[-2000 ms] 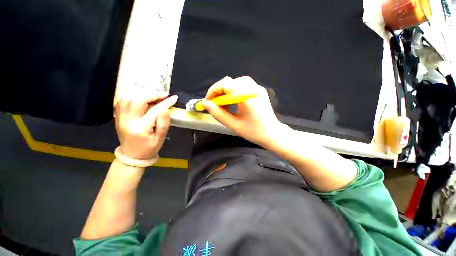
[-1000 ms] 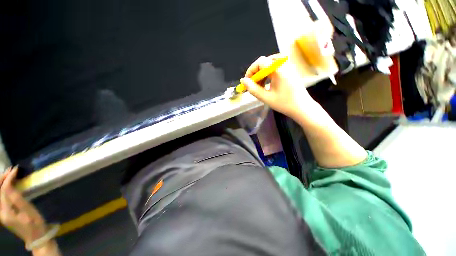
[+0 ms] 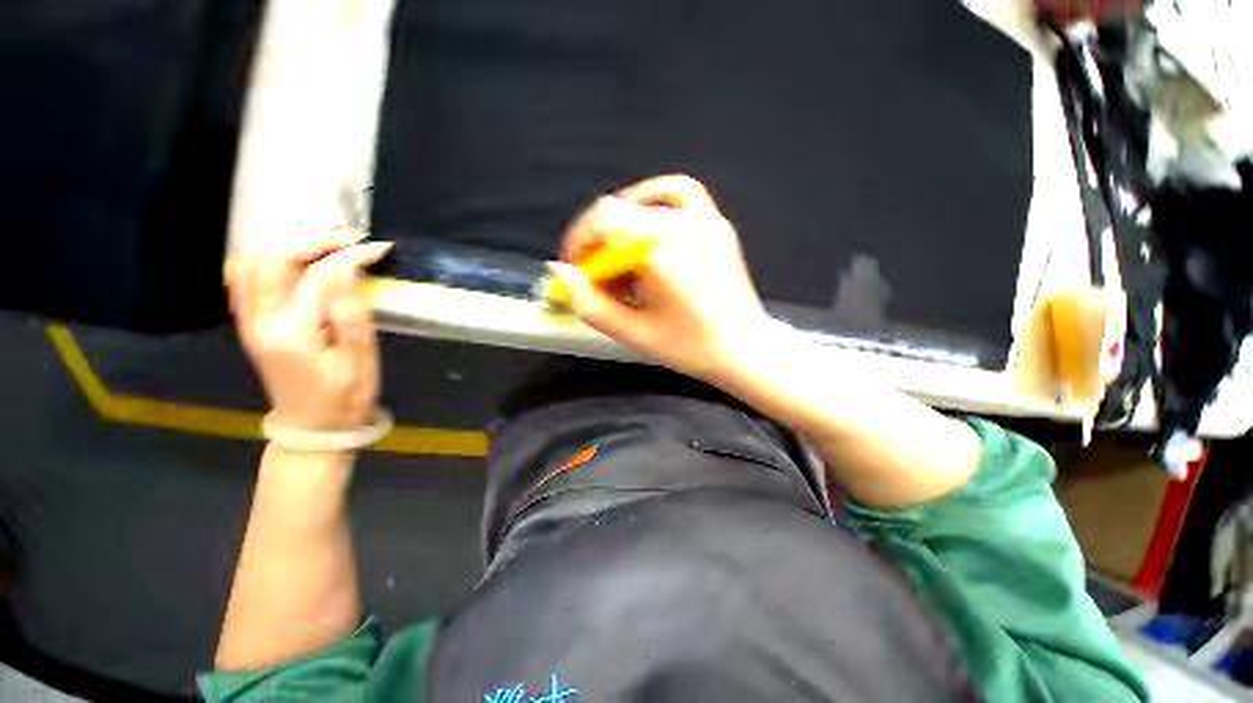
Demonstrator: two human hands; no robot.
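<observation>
A large matte black cut panel (image 3: 660,124) lies flat on the white table. A shiny, wet-looking glue line (image 3: 893,352) runs along its near edge. My right hand (image 3: 673,275) holds the yellow glue brush (image 3: 614,258), its tip at the near edge; hand and brush are slightly blurred. My left hand (image 3: 309,323) is at the panel's near left corner, fingertips on the corner and table edge; whether it pinches the panel is unclear.
A black stack (image 3: 110,151) overhangs the table (image 3: 309,137) at the left. A glue bottle (image 3: 1075,341) with yellow-orange contents lies near the right front corner. Black offcuts (image 3: 1195,261) are at the right end. A red-edged cardboard box (image 3: 1113,508) is below.
The view swung right and back. The brush moved from the panel's right part to its left-middle part. The near edge now shows shiny glue, absent two seconds ago.
</observation>
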